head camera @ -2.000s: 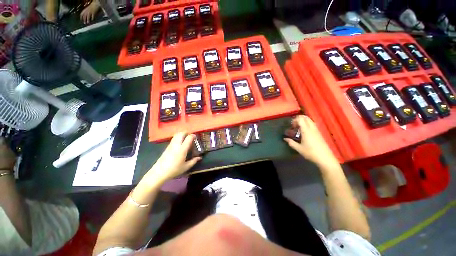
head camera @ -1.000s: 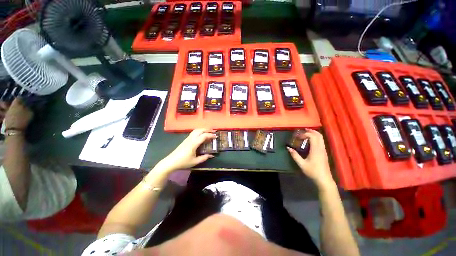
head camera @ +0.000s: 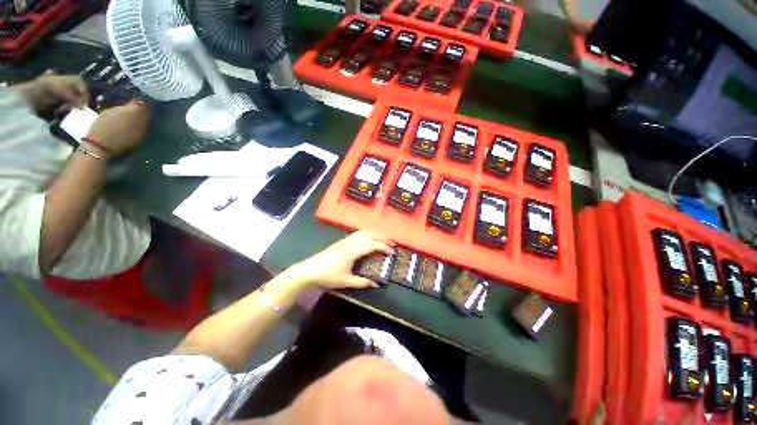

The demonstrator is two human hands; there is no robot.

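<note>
Several small brown-and-black batteries (head camera: 430, 276) with white strips lie in a row on the green mat (head camera: 415, 309), in front of the red phone tray (head camera: 448, 241). My left hand (head camera: 347, 264) is at the left end of the row, its fingers and thumb around the leftmost battery (head camera: 375, 267). One battery (head camera: 533, 315) lies apart at the right, untouched. The red tray holds phones (head camera: 448, 204) in two rows, white labels up. My right hand is not in view.
Stacked red trays with phones (head camera: 682, 357) stand at the right. A smartphone (head camera: 290, 184) lies on white paper (head camera: 241, 234) at the left, near a white fan (head camera: 158, 50) and a dark fan (head camera: 241, 25). Another person's hands (head camera: 116, 129) are at the far left.
The view has turned, so the bench appears tilted. My right hand has let go of the right-hand battery and left the picture. My left hand stays at the leftmost battery.
</note>
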